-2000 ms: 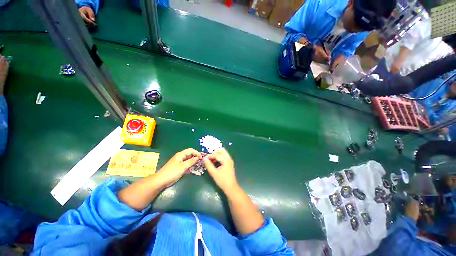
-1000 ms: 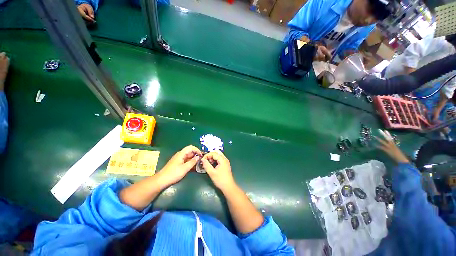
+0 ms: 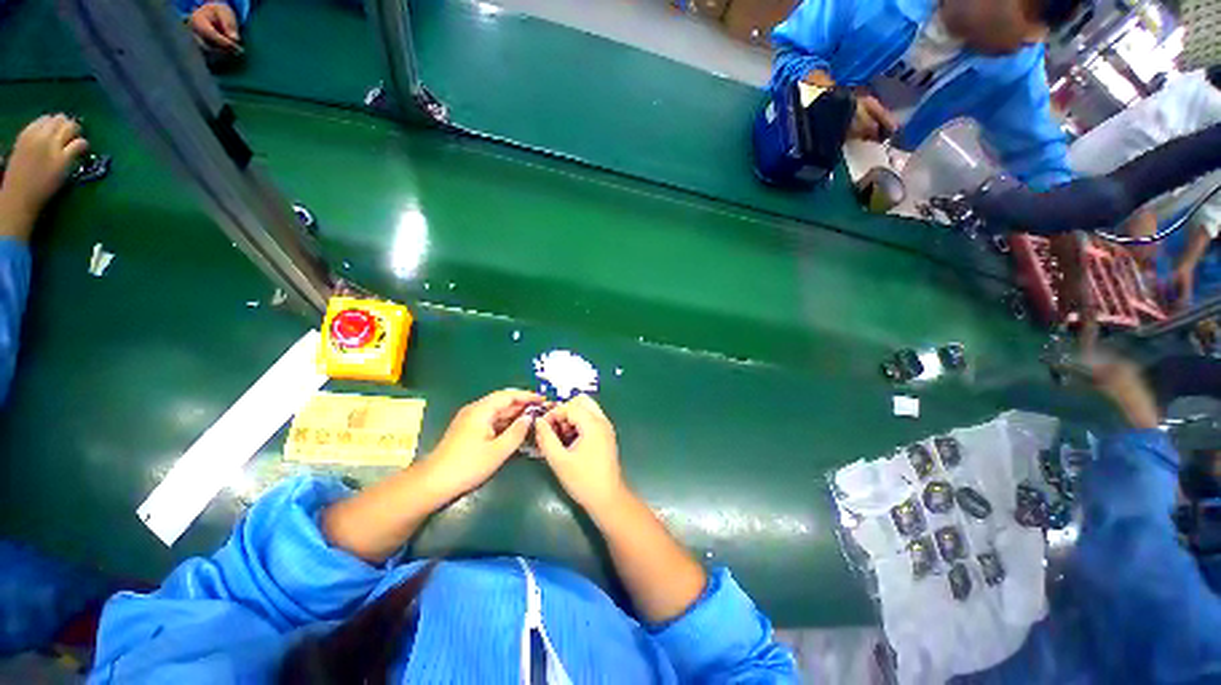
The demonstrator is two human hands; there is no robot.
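Note:
My left hand point(image 3: 485, 436) and my right hand point(image 3: 581, 444) meet at the near part of the green belt point(image 3: 696, 455). Their fingertips pinch a small dark-and-silver unit point(image 3: 534, 412) between them. The fingers cover most of it, so its details are hidden. A pile of small white parts point(image 3: 565, 373) lies just beyond my fingertips, with a few loose white bits around it.
An emergency stop button point(image 3: 355, 329), a yellow label point(image 3: 355, 430) and a white strip point(image 3: 238, 435) lie left. Dark units sit on a white sheet point(image 3: 924, 629) at right, by a neighbour's arm point(image 3: 1125, 535). A frame post point(image 3: 201, 161) slants at upper left.
My hands stay almost in place around the unit. The units on the belt have moved left, one now partly behind the post. A hand at far left has reached a unit; the neighbour's arm at right has shifted.

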